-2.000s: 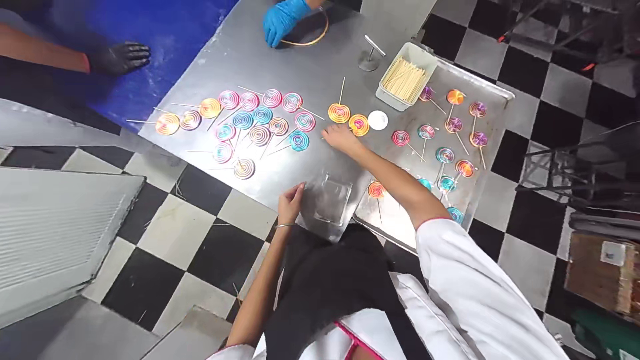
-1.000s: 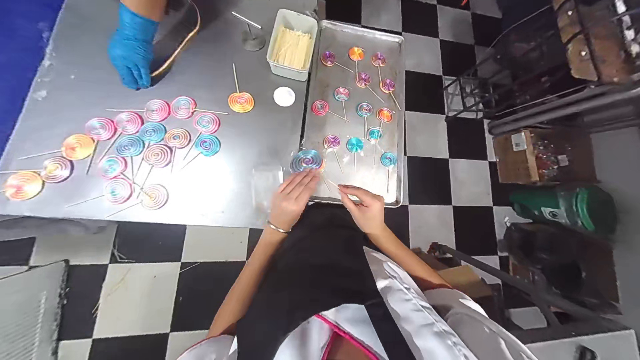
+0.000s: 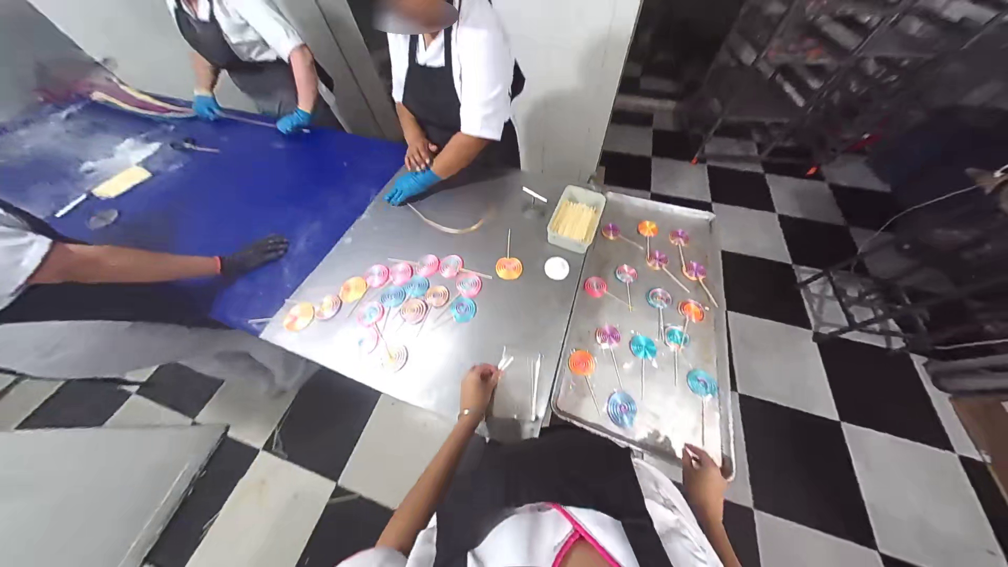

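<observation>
My left hand (image 3: 479,387) touches the edge of clear plastic wrapping (image 3: 516,390) at the near edge of the metal table (image 3: 441,386). On the near right corner of the metal tray (image 3: 654,441), my right hand (image 3: 702,474) has its fingers closed near the stick end of a teal swirl lollipop (image 3: 702,383); whether it grips the stick is unclear. A blue swirl lollipop (image 3: 621,409) lies at the tray's near left, beside an orange one (image 3: 582,362). More lollipops lie in rows beyond. Several pink, orange and blue lollipops (image 3: 413,309) lie grouped on the table.
A container of sticks (image 3: 576,219), a white disc (image 3: 557,268) and a small metal stand (image 3: 535,198) are at the back. A co-worker's blue-gloved hand (image 3: 412,187) holds a candy strip (image 3: 450,229). Other co-workers stand around the blue table (image 3: 315,181). A rack stands at right.
My hands, close together near the tray's near left corner a second ago, are now apart, the right one at its near right. The blue swirl lollipop lies on the tray. The view has swung widely.
</observation>
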